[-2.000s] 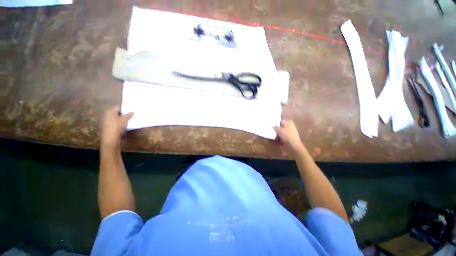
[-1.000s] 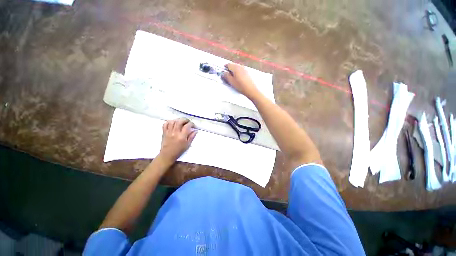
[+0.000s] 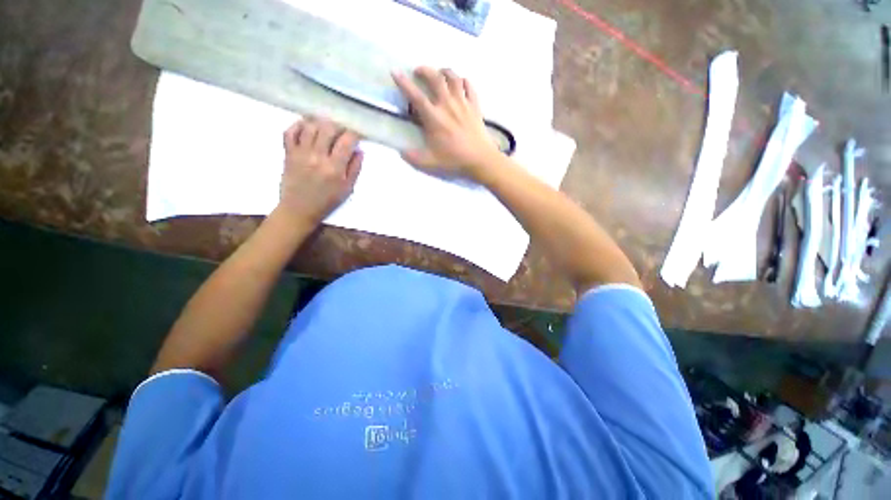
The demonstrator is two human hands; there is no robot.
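The white fabric stack (image 3: 430, 210) lies at the table's front edge, its near edge curved. The greyish-beige board (image 3: 244, 59) lies across it. The shears (image 3: 357, 95) lie on the board, blades towards the left; their handles are partly under my right hand. My right hand (image 3: 447, 122) rests over the handles with fingers spread; its grip cannot be told. My left hand (image 3: 320, 168) rests on the board's near edge and the fabric, fingers slightly apart, holding nothing. The metal weight (image 3: 454, 12) sits on the fabric, cut off by the top edge.
On the brown table (image 3: 625, 146), a long curved white piece (image 3: 705, 171) and a forked white piece (image 3: 762, 200) lie to the right. Beyond them are a slim dark tool (image 3: 779, 229) and several narrow white bundles (image 3: 813, 239). A red line (image 3: 635, 47) crosses the table.
My right hand has moved from the metal weight down onto the shears' handles. My left hand is still at the board's near edge. The view has shifted, bringing the weight to the top edge.
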